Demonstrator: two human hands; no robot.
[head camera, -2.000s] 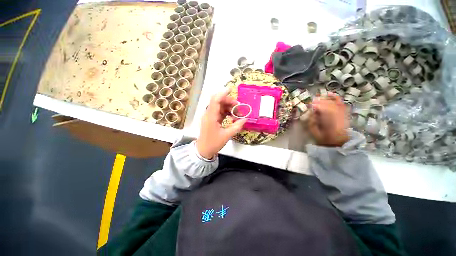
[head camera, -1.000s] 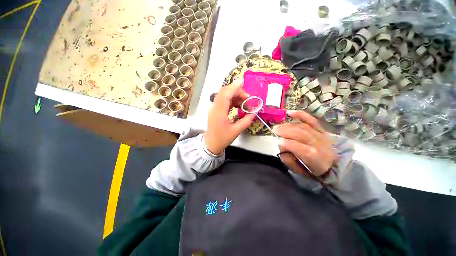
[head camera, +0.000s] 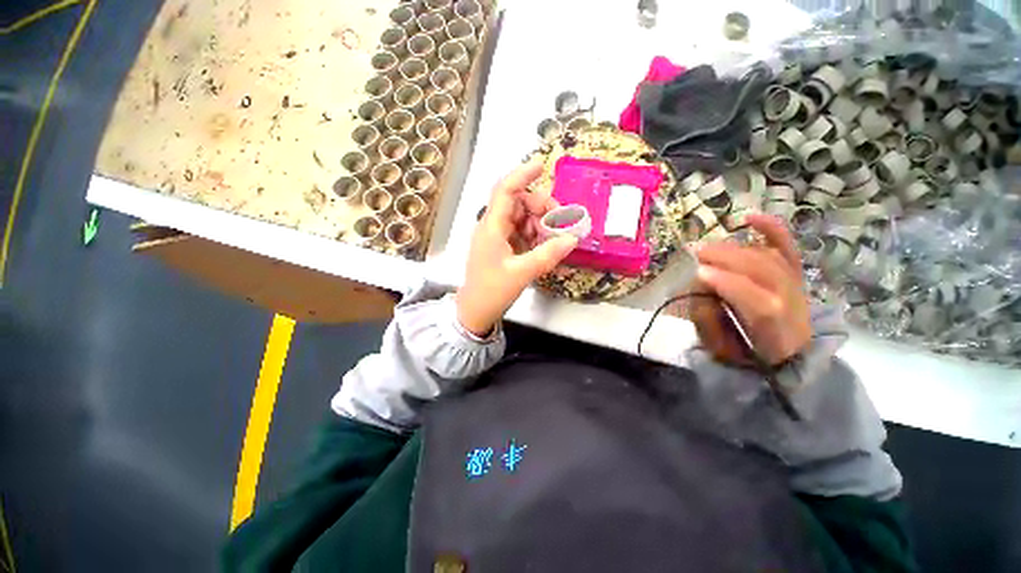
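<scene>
My left hand (head camera: 507, 252) holds one grey-beige ring (head camera: 567, 221) between thumb and fingers, over the left edge of the pink block (head camera: 584, 188). The ring's open end faces up. A white pad (head camera: 623, 210) lies on the block, which rests on the mottled yellow-black round base (head camera: 661, 255). My right hand (head camera: 756, 293) is to the right of the base and holds a thin rod (head camera: 741, 329), its tip apart from the ring. A thin dark cord (head camera: 648, 325) curves from near the right hand toward the table's front edge.
A tan board (head camera: 246, 123) at left bears rows of upright rings (head camera: 386, 176). Loose rings (head camera: 823, 157) are heaped at right on clear plastic (head camera: 963, 252). A dark grey and pink glove (head camera: 700, 115) lies behind the base. A few rings (head camera: 568, 104) stand behind the base.
The right hand came to the ring with the rod, then moved back right, away from it. The left hand still holds the ring, now tilted differently. The view has shifted slightly.
</scene>
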